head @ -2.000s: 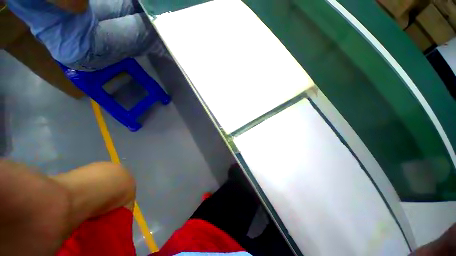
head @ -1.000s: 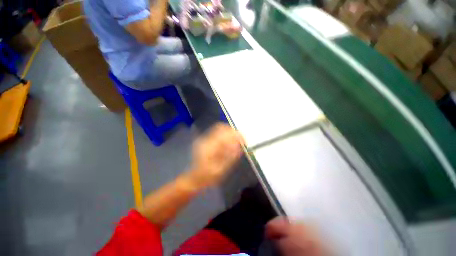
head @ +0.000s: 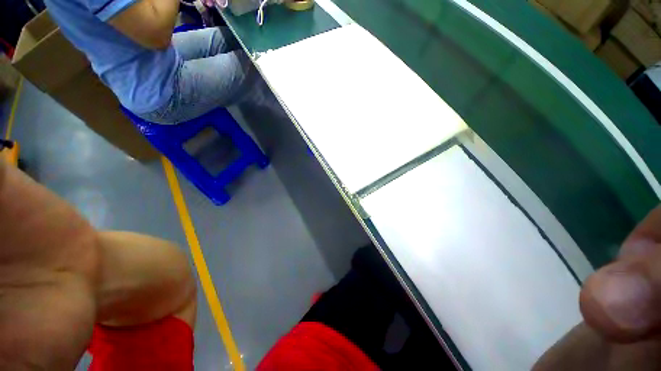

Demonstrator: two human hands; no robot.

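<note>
My left hand (head: 43, 253) is large and very close to the camera at the left edge, above a red sleeve. Its fingers are cut off or hidden, so its grip cannot be told. My right hand (head: 627, 293) is at the right edge, close to the camera and over the bench side. Only some fingertips and part of the hand show, blurred and cut off, and no held thing can be made out. The white-covered bench strip (head: 464, 253) lies in front of me, with a second white sheet (head: 362, 109) beyond a narrow gap.
The green conveyor belt (head: 493, 109) runs along the bench's right side. A seated person in a blue shirt (head: 138, 65) is on a blue stool (head: 217, 156) at upper left, beside a cardboard box (head: 80, 94). Pale pink items lie at the bench's far end. Cartons stand at upper right.
My left hand has moved from beside the bench edge back to the left, close to the camera. My right hand has moved from the lower middle to the right edge. The view has shifted.
</note>
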